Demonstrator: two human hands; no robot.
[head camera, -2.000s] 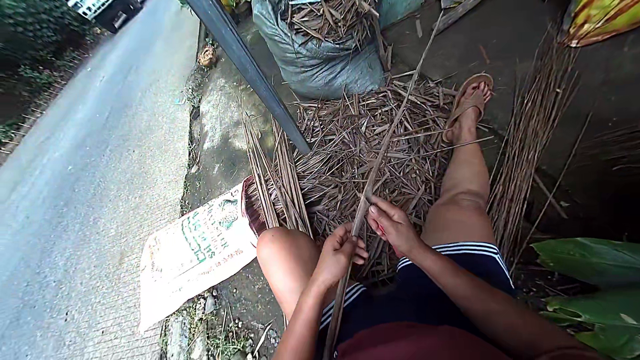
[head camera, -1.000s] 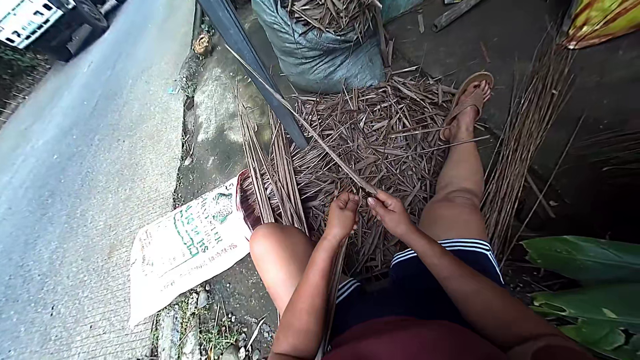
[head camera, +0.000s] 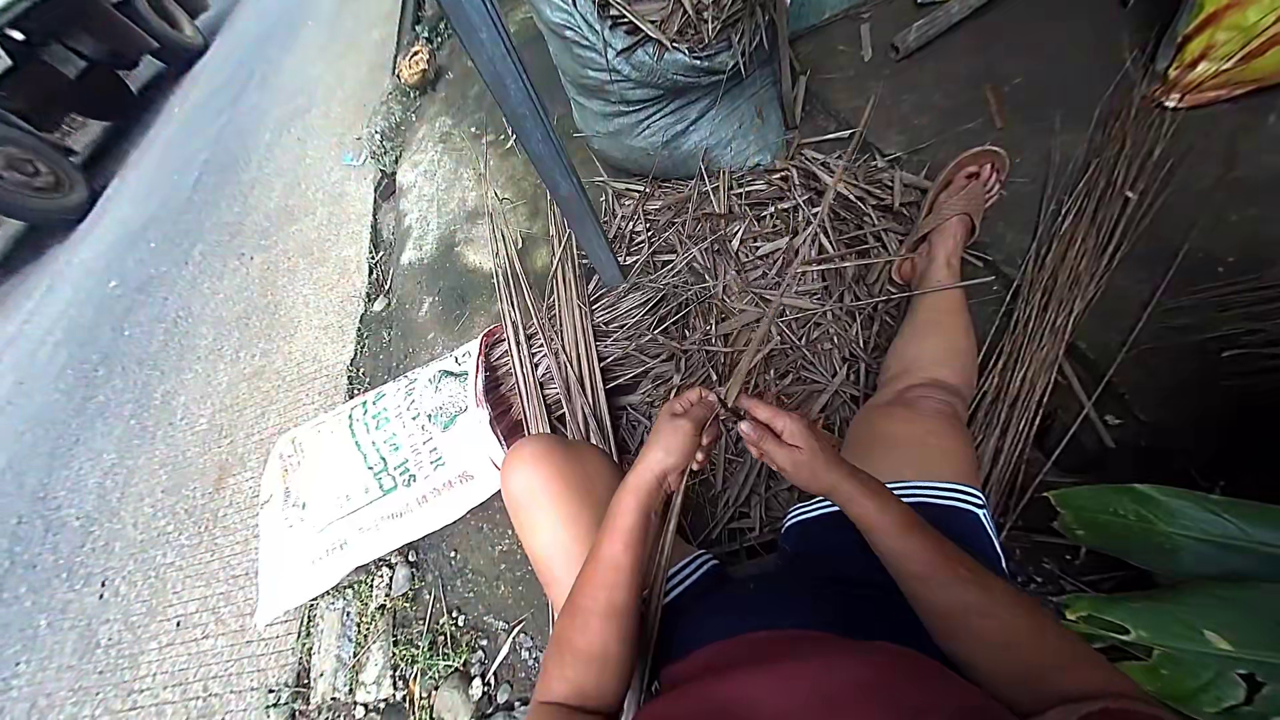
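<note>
In the head view my left hand (head camera: 685, 437) is closed on a long dried palm leaflet (head camera: 667, 550), which runs down between my thighs. Close beside it, my right hand (head camera: 785, 440) pinches the leaf near its upper part with thumb and finger; a small dark thing shows at the fingertips, too small to name. Under and beyond both hands lies a heap of dry leaf strips (head camera: 740, 260). To the left, a bundle of long dried leaves (head camera: 575, 350) rests across the mouth of a white woven sack (head camera: 380, 460), which bears print.
A grey metal post (head camera: 540, 140) stands at the heap's edge. Behind it is a full grey-green sack (head camera: 670, 105). Thin sticks (head camera: 1065, 270) lie right of my sandalled foot (head camera: 955, 210). Green leaves (head camera: 1180, 530) are at lower right. A truck (head camera: 90, 100) is on the road at left.
The long leaf that stuck up past my hands toward the post no longer reaches there. The truck has come further into view on the road.
</note>
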